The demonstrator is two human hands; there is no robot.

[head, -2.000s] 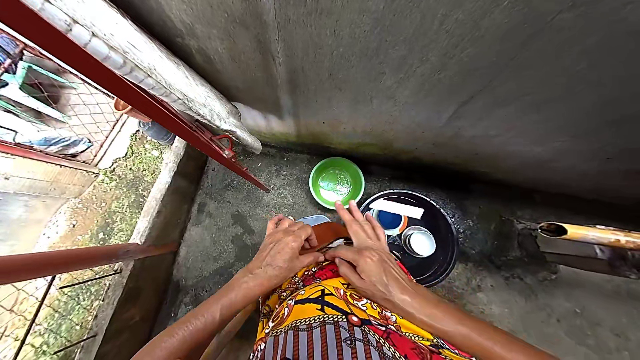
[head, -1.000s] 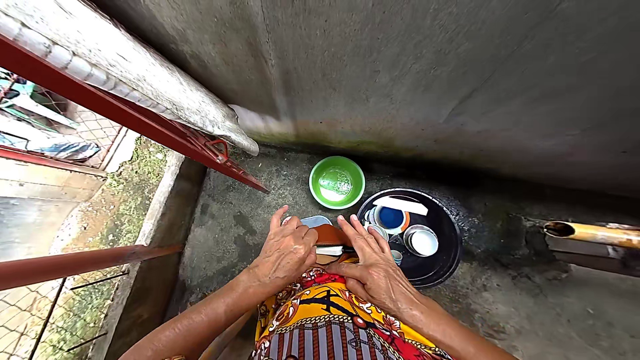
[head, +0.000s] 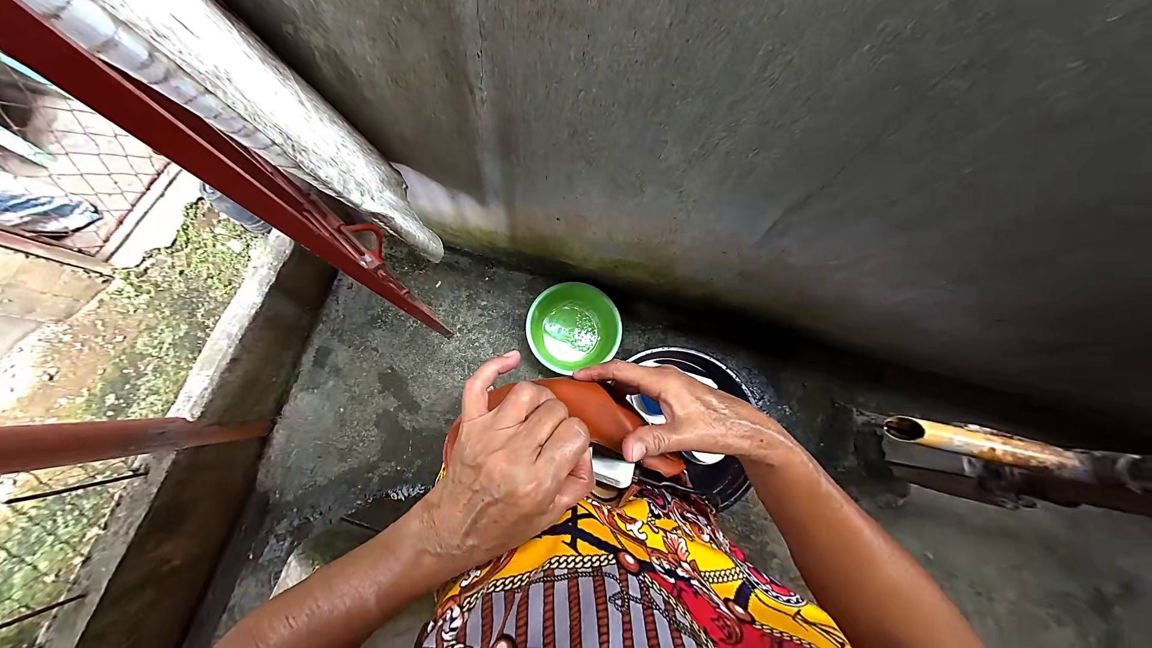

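An orange-brown pouch or bag (head: 585, 405), of leather-like material, lies at my lap between my hands. My left hand (head: 522, 459) is curled over its near left part, index finger raised; whether it grips the pouch is hidden. My right hand (head: 688, 409) arches over the right side, fingertips at the far edge and thumb at the near edge. A white object (head: 613, 471), perhaps a phone or case, shows below the pouch, partly covered by my left hand. Past my hands a green plastic basin (head: 573, 328) sits on the concrete floor. My right hand partly covers a round dark tub (head: 733, 373) holding dishes.
A grey concrete wall (head: 720, 162) rises ahead. A red metal gate frame (head: 297, 216) slants in from the left, near a whitish post (head: 297, 117). A low concrete curb (head: 234, 333) runs along the left. A yellowish pipe (head: 981, 441) juts in at the right.
The orange-brown pouch shows more fully than before and stands further out past my hands. My right hand has moved from flat beside my left hand to arched over the pouch.
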